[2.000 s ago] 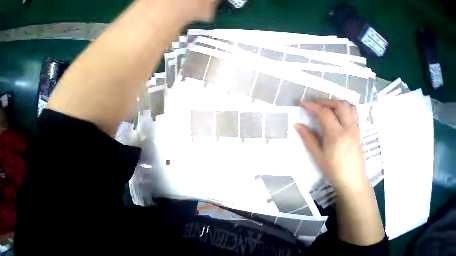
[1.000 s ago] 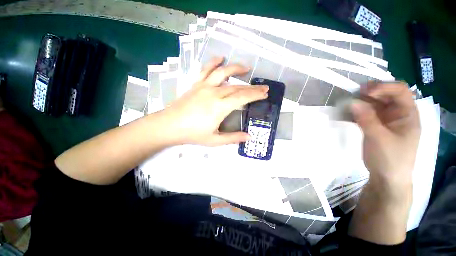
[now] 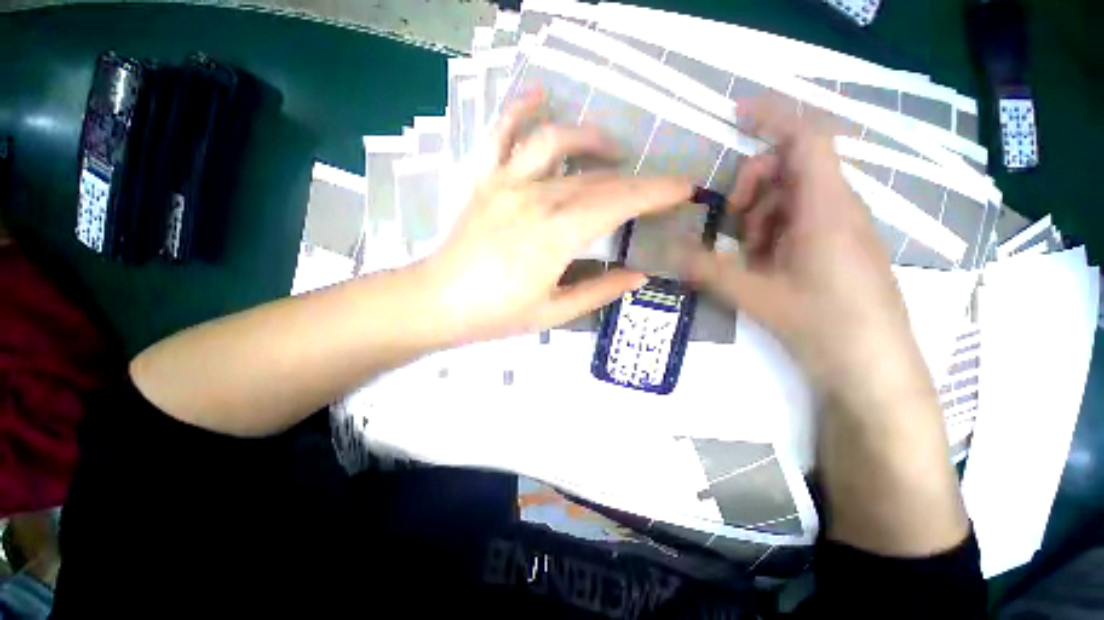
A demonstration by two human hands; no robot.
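Note:
A dark blue-black keypad phone (image 3: 644, 343) lies on the pile of white film sheets (image 3: 484, 418) with its keypad toward me. A grey film piece (image 3: 663, 242) covers part of its screen area. My left hand (image 3: 545, 230) is at the phone's left side, with fingertips at its top edge and the thumb near mid-phone. My right hand (image 3: 793, 230) is blurred, its thumb and fingers at the film's right side, holding the film over the screen.
Two dark phones (image 3: 109, 164) stand close together at the left. Another phone (image 3: 1017, 121) lies at the far right, and a keypad end (image 3: 857, 10) shows at the top edge. Plain white paper (image 3: 1035, 406) lies at right. A person's dark red sleeve (image 3: 49, 388) is at left.
My right hand has moved left from beside the pile to the phone, bringing the grey film over its screen. My left hand has stayed at the phone. The view has shifted slightly.

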